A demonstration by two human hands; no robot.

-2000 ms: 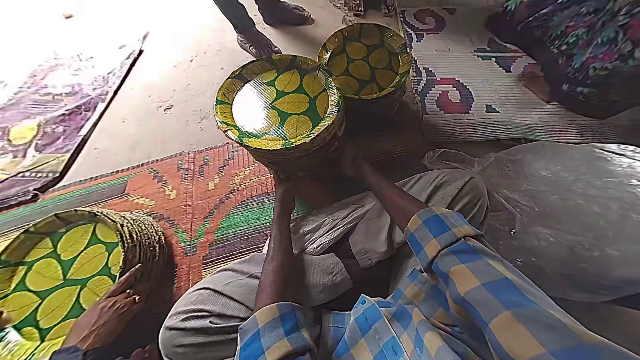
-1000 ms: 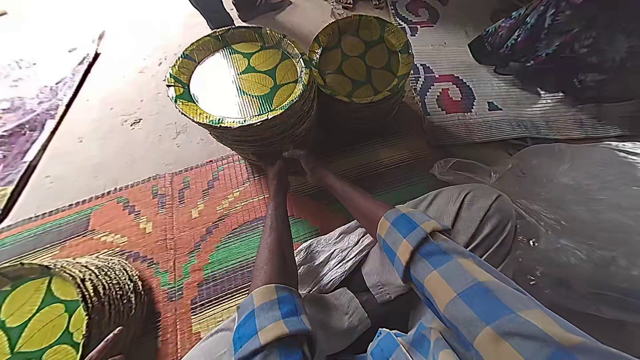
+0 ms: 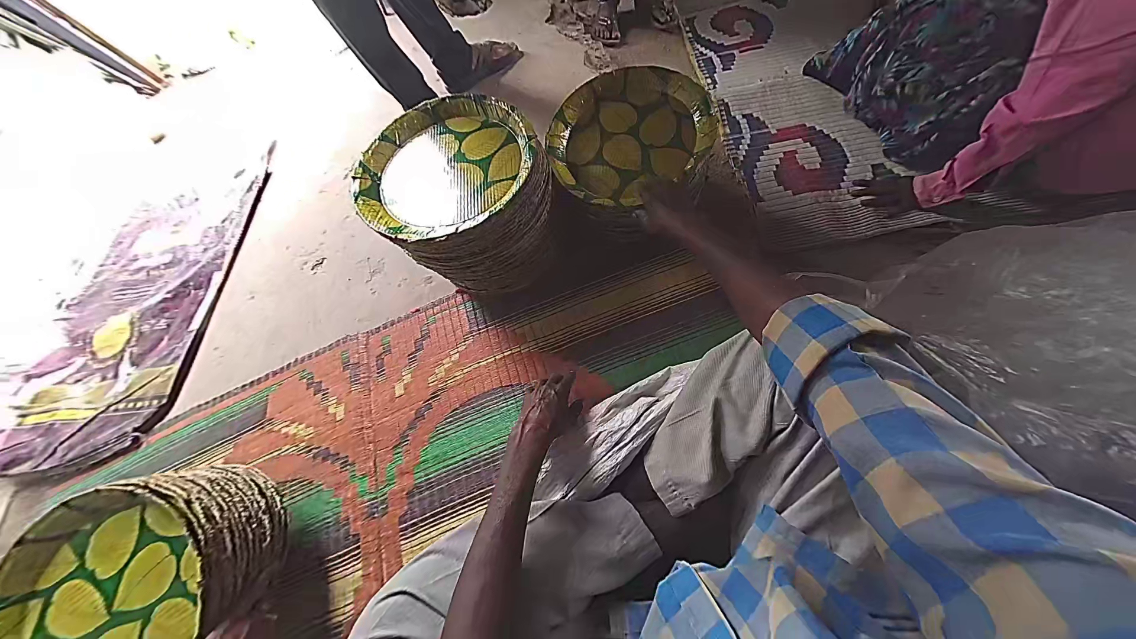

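Note:
Two tall stacks of leaf-patterned green and yellow disposable plates stand side by side on the floor at the upper middle. My right hand (image 3: 667, 209) reaches to the near rim of the right stack (image 3: 621, 133); its fingers are dim against the rim, so their grip is unclear. The left stack (image 3: 479, 240) has a bright glare on its top plate, and neither hand is on it. My left hand (image 3: 550, 404) is over the woven mat beside my lap, fingers curled, with no object visible in it. A third stack (image 3: 235, 524) lies tilted at the lower left.
A patterned woven mat (image 3: 390, 417) spreads below the stacks. Clear plastic sheeting (image 3: 1021, 337) lies at the right. Another person's hand (image 3: 890, 193) rests on a white patterned mat (image 3: 781, 98). A standing person's legs (image 3: 417, 44) are behind the stacks, and a printed sheet (image 3: 133, 319) lies left.
My hands were together at the near side of the left stack and are now apart. The left has drawn back toward my lap; the right has moved to the right stack. A pink-sleeved arm has appeared at right.

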